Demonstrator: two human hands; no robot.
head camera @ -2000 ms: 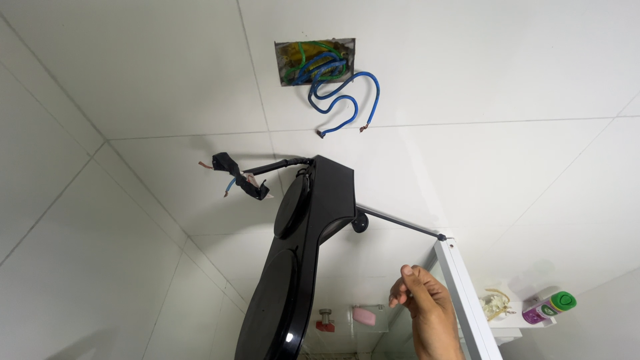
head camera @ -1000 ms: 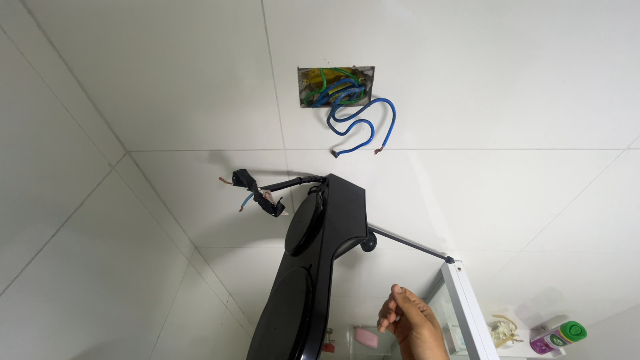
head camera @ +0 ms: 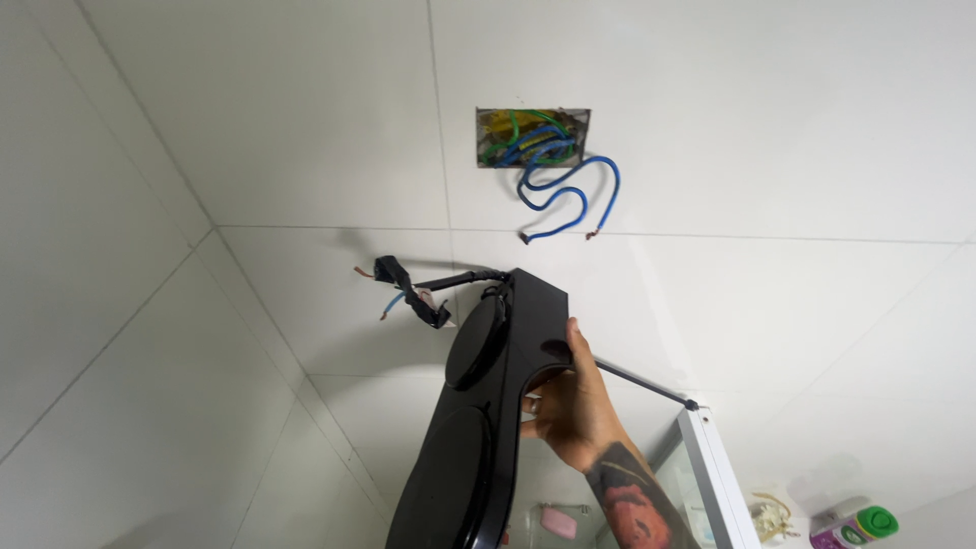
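Note:
A long glossy black fixture (head camera: 537, 328) with round dark discs on its left side rises from the bottom edge. My right hand (head camera: 572, 404) holds its right side near the upper end, the thumb along the edge and the fingers partly hidden behind. From the fixture's top a black-sheathed cable (head camera: 457, 280) runs left to a tangle of black electrical tape (head camera: 412, 293) with bare-ended brown and blue wires. Above, blue wires (head camera: 583, 202) with bare copper ends hang out of a rectangular wall box (head camera: 492, 137), which also holds green wires. My left hand is out of view.
Large pale tiles (head camera: 320, 114) surround the box. A dark support rod (head camera: 644, 381) meets a white-framed glass panel (head camera: 713, 473) on the right. Lower down are a pink soap bar (head camera: 559, 522) and a green-capped container (head camera: 877, 522).
My right hand has moved from beside the glass panel's frame to the black fixture and taken hold of its upper right side.

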